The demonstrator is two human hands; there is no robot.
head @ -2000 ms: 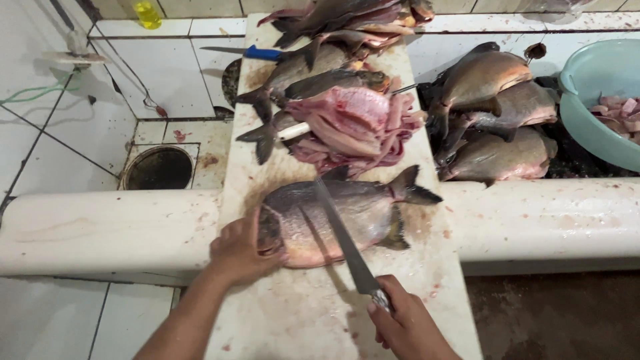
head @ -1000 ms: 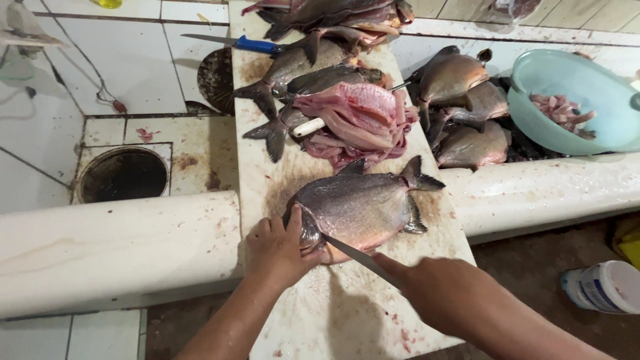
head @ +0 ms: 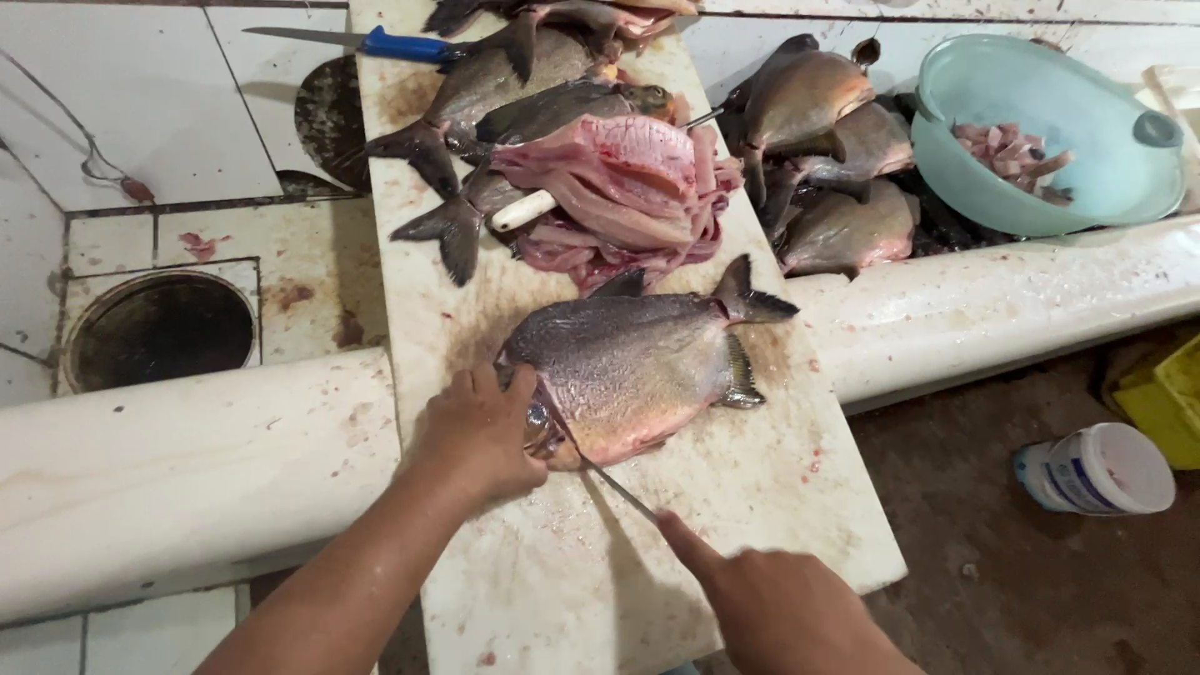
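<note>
A whole deep-bodied fish (head: 633, 370) lies on its side on a stained white cutting board (head: 553, 581), tail to the upper right. My left hand (head: 483, 431) grips its head end, fingers over the top and thumb near the lower edge. With its handle hidden in my right hand (head: 778, 591), a knife (head: 619, 489) has its blade at the cut line behind the gill cover; the tip is hidden in or behind the flesh. My right index finger lies along the blade's spine. Just beyond the fish is a heap of pink fish flesh (head: 619, 197) with a white handle (head: 523, 210) sticking out.
A blue-handled knife (head: 405, 45) and more whole fish (head: 516, 80) lie at the board's far end. Several fish (head: 811, 98) rest in the trough at right, beside a pale green basin (head: 1106, 122) holding flesh pieces. A round drain hole (head: 161, 330) is left; a white bucket (head: 1092, 469) stands lower right.
Two seconds ago the knife lay across the fish's upper side; its blade has since come to the cut behind the head. My left hand stays on the head. The view has shifted to the right.
</note>
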